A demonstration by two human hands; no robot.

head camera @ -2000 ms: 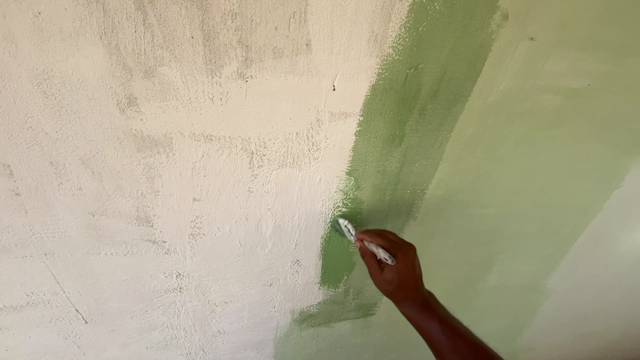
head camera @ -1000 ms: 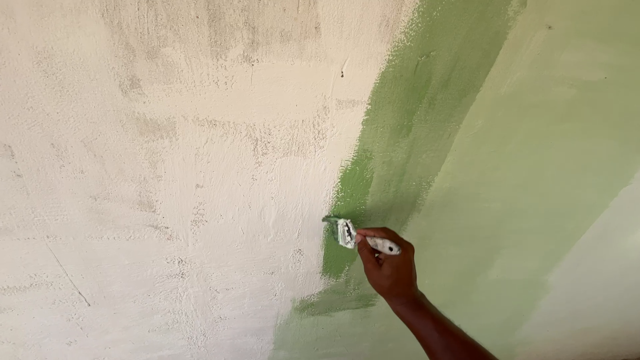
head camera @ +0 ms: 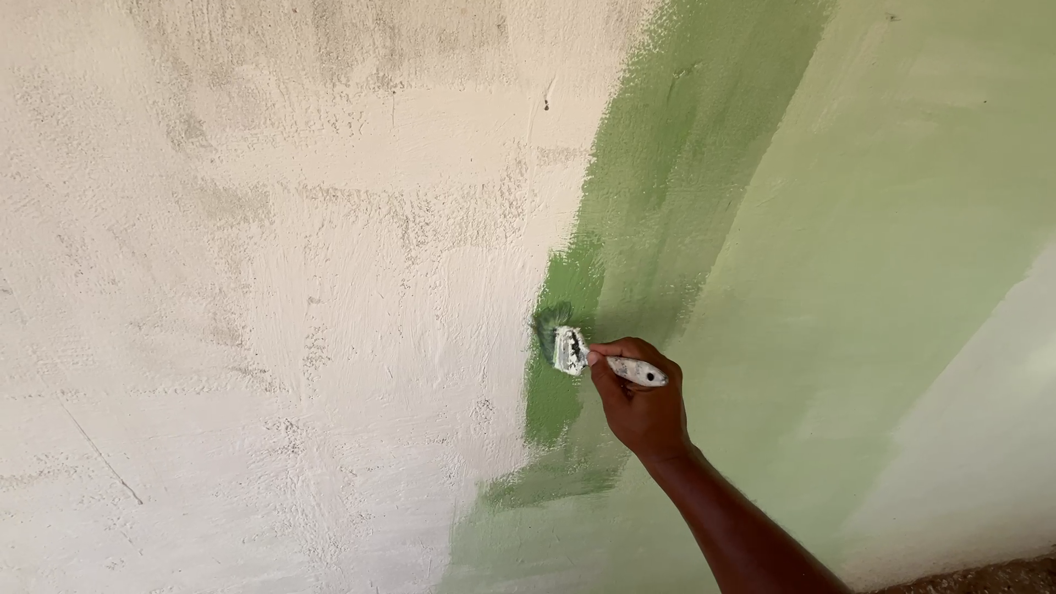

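Observation:
My right hand (head camera: 648, 400) reaches in from the lower right and grips a paintbrush (head camera: 569, 351) by its pale, paint-spotted handle. The bristles are coated dark green and press, splayed, on the wall. They touch a strip of fresh green paint (head camera: 554, 408) along the border with the off-white wall surface (head camera: 371, 313). White paint cakes the metal band of the brush. A broader dark green band (head camera: 701, 124) rises from there to the top edge. My left hand is out of view.
Lighter green paint (head camera: 874, 247) covers the wall to the right of the dark band. Beyond it lies a pale, whitish area (head camera: 982, 437). A rough brown surface (head camera: 1006, 573) shows at the bottom right corner. The off-white part has rough patches and a thin scratch at lower left.
My right hand keeps hold of the brush, whose broad face has turned more into view since two seconds ago. Bright green paint now reaches higher along the left border than in the oldest frame.

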